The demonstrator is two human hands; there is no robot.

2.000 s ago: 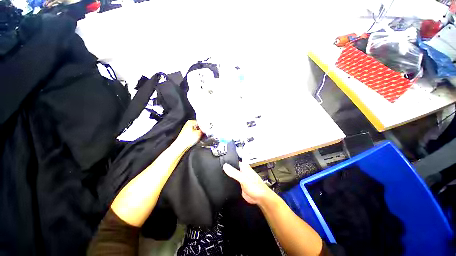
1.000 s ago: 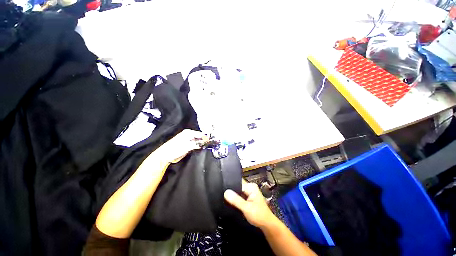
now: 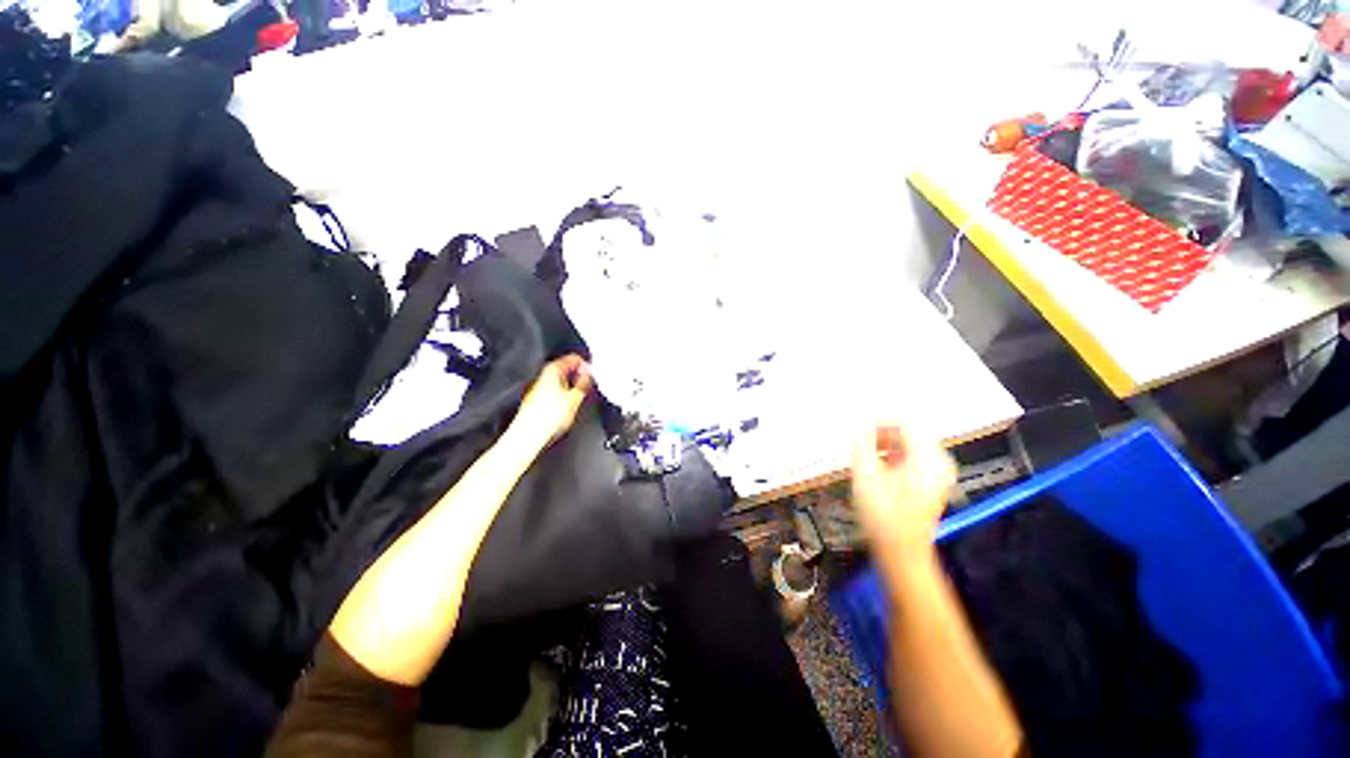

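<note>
A black garment [image 3: 555, 518] hangs over the table's front edge, its upper edge at the small shiny metal needle area [image 3: 652, 444] of the sewing machine. The white machine body blends into the white table. My left hand [image 3: 557, 397] is left of the needle area, its fingers closed on the garment. My right hand [image 3: 905, 481] is blurred, off the garment, over the table's front edge at right; whether it holds anything is not clear.
A large black garment pile [image 3: 207, 341] fills the left. A blue bin [image 3: 1184, 548] with black cloth inside stands at lower right. A yellow-edged side table [image 3: 1096, 333] at right bears a red patterned item [image 3: 1096, 222] and plastic bags [image 3: 1162, 156].
My right hand has left the garment and moved right and up. My left hand has shifted slightly left and up from the needle area.
</note>
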